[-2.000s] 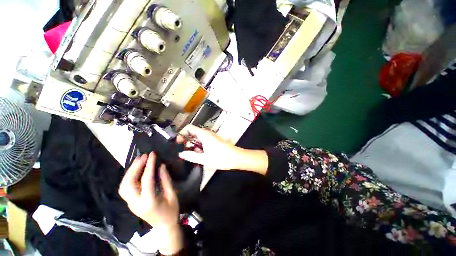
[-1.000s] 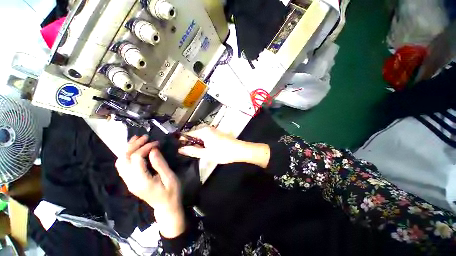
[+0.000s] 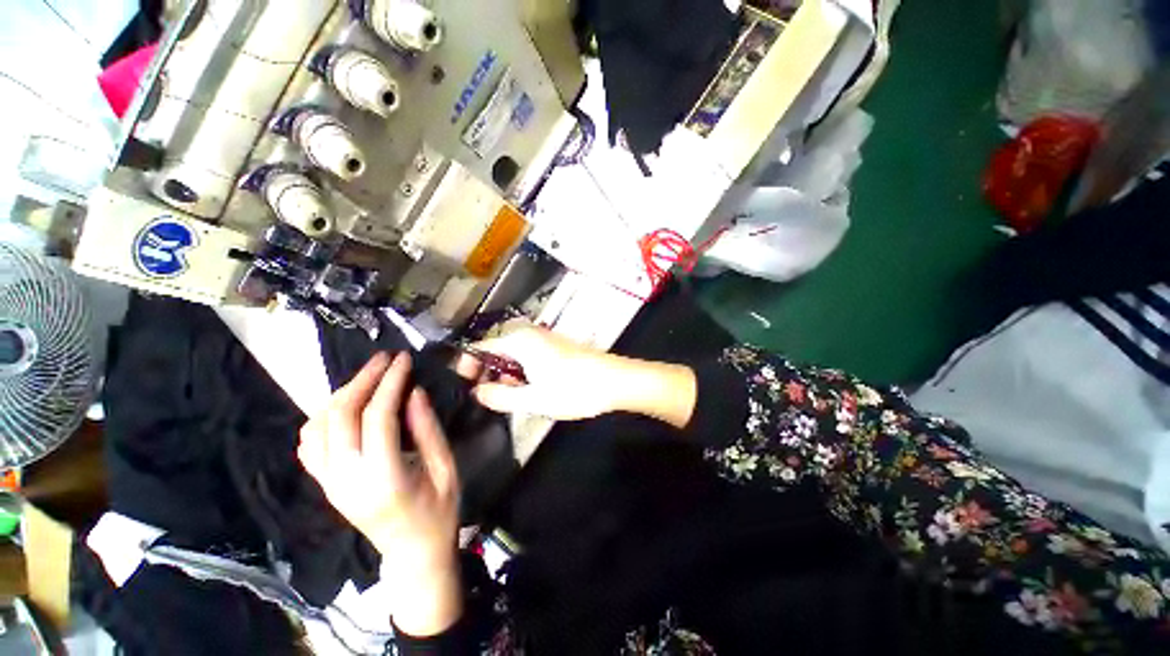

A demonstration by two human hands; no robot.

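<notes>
A black fabric piece (image 3: 443, 395) lies under the needle area (image 3: 321, 285) of the cream overlock machine (image 3: 436, 154) and runs down toward my lap. My left hand (image 3: 385, 449) rests on the fabric below the needle area, fingers bent and thumb apart. My right hand (image 3: 545, 372) is at the fabric's right edge beside the machine's front. Dark red thread snips (image 3: 500, 367) are held in its palm. Whether its fingertips also pinch the fabric is hard to tell.
A black heap (image 3: 180, 423) lies left, with a pale strip (image 3: 218, 570) across it. A fan (image 3: 32, 352) stands at the left edge. Red thread (image 3: 667, 256) lies on the table edge above a white plastic bag (image 3: 796, 218). Black pieces (image 3: 654, 71) lie at the far side.
My left hand's fingers have straightened and lie closer together than a second ago. My right hand has barely moved and keeps the snips. The view has shifted slightly.
</notes>
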